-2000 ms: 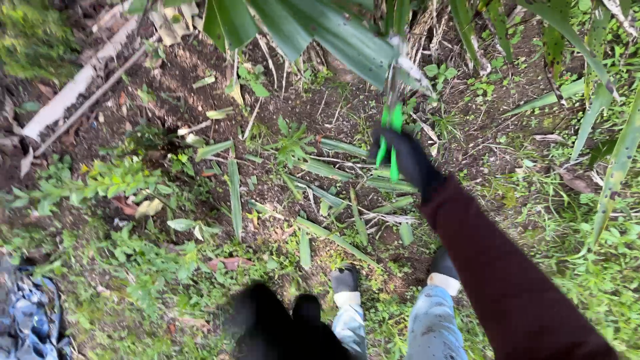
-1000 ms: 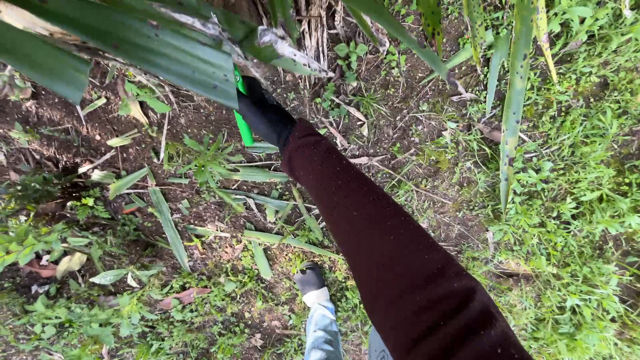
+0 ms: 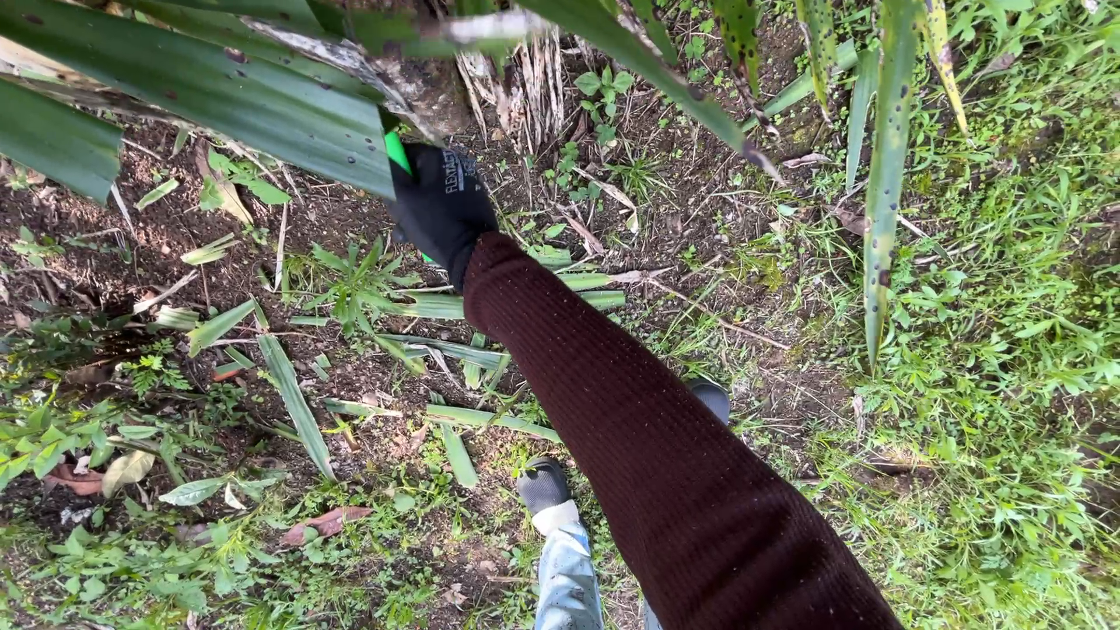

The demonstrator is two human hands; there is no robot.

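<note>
My right hand (image 3: 442,206), in a black work glove below a dark maroon sleeve, is closed around the green handles (image 3: 396,153) of a cutting tool, shears or pruners by their shape in the earlier view. The tool's head is hidden behind a broad, spotted strap-like leaf (image 3: 262,109) whose blunt end hangs right beside the glove. More long leaves spread above, with dry, frayed leaf bases (image 3: 534,87) at the plant's foot. Several cut leaf pieces (image 3: 296,402) lie on the soil below the hand. My left hand is outside the view.
My shoes (image 3: 542,486) stand on soil and low weeds at the bottom centre. Long spotted leaves (image 3: 884,175) hang down at the right, over thick grass (image 3: 1024,367). Leafy weeds (image 3: 52,437) and brown fallen leaves (image 3: 328,523) cover the ground at the left.
The right hand, with the green-handled tool, has gone up in among the leaves, and the tool's metal part is now hidden. The dark gloved shape at the bottom has left the view.
</note>
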